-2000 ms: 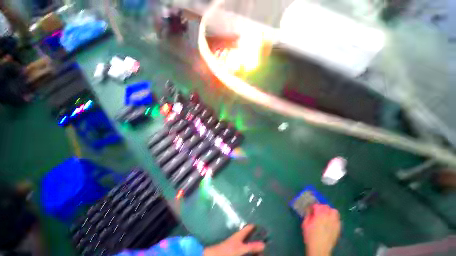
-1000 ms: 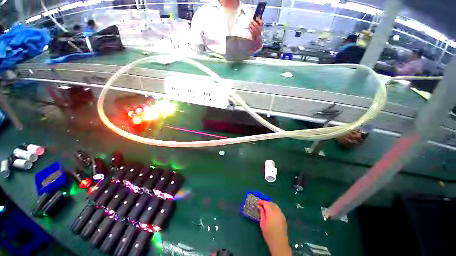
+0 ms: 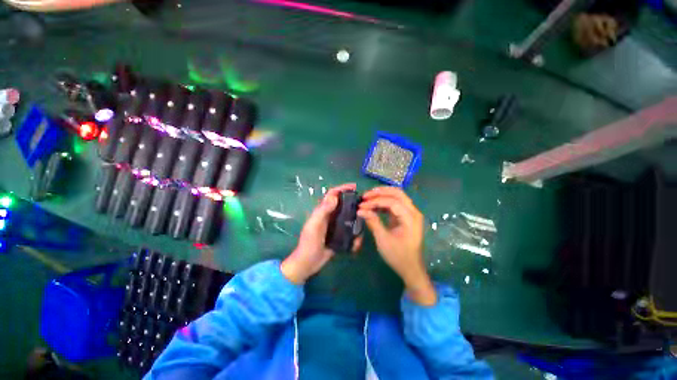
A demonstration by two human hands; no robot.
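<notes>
My left hand (image 3: 318,236) is shut around a black speaker unit (image 3: 344,221), held in front of me over the bench edge. My right hand (image 3: 395,226) is at the unit's right side, its thumb and fingertips close together near the upper part. Whether a screw is between them is too small to tell. The blue screw tray (image 3: 393,159), full of silvery grains, lies just beyond my hands. Rows of black units (image 3: 177,159) with pale dots and pink light bands stand at the left.
More black units (image 3: 152,312) and a blue stool (image 3: 78,315) are below the bench edge at left. A white cylindrical part (image 3: 445,95) and a loose black unit (image 3: 501,115) lie beyond the tray. A pinkish post (image 3: 594,142) slants at right. Clear plastic scraps (image 3: 471,234) lie right of my hands.
My right hand has left the screw tray and come to the black unit. My left hand and the unit are now fully in view. The view has tilted down to the bench.
</notes>
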